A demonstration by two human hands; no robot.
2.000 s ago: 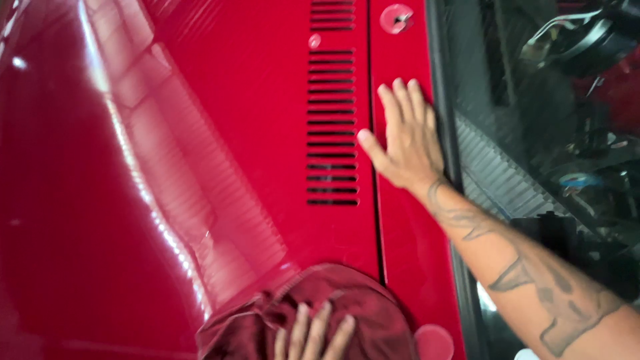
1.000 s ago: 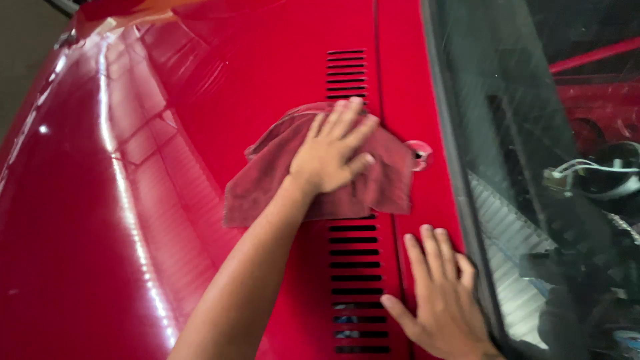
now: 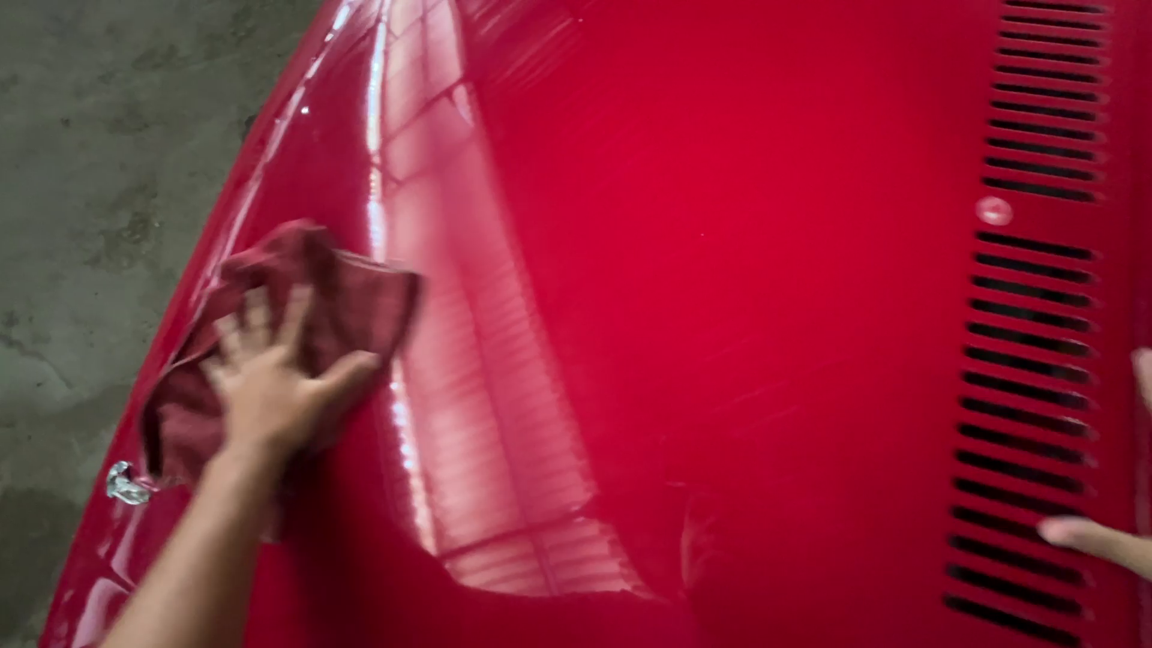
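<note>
Fingers spread, my left hand [image 3: 270, 382] lies flat on a dark red cloth [image 3: 360, 306], pressing it on the glossy red car hood [image 3: 765, 297] near its outer left edge. The cloth is rumpled, with folds around the hand. At the right edge of the view only the thumb and part of a finger of my right hand [image 3: 1093, 540] show, by the slotted vents; the rest is out of frame. The left hand is slightly blurred.
Rows of black vent slots [image 3: 1026, 387] run down the right side, with a small round pink-red fitting [image 3: 994, 211] between them. A small shiny metal or clear piece [image 3: 128, 483] sits at the left edge. Beyond that edge is a stained concrete floor [image 3: 81, 225].
My left hand and the cloth have moved left from the vents to the hood's outer edge. The view has shifted left, leaving the windshield and most of my right hand out of frame.
</note>
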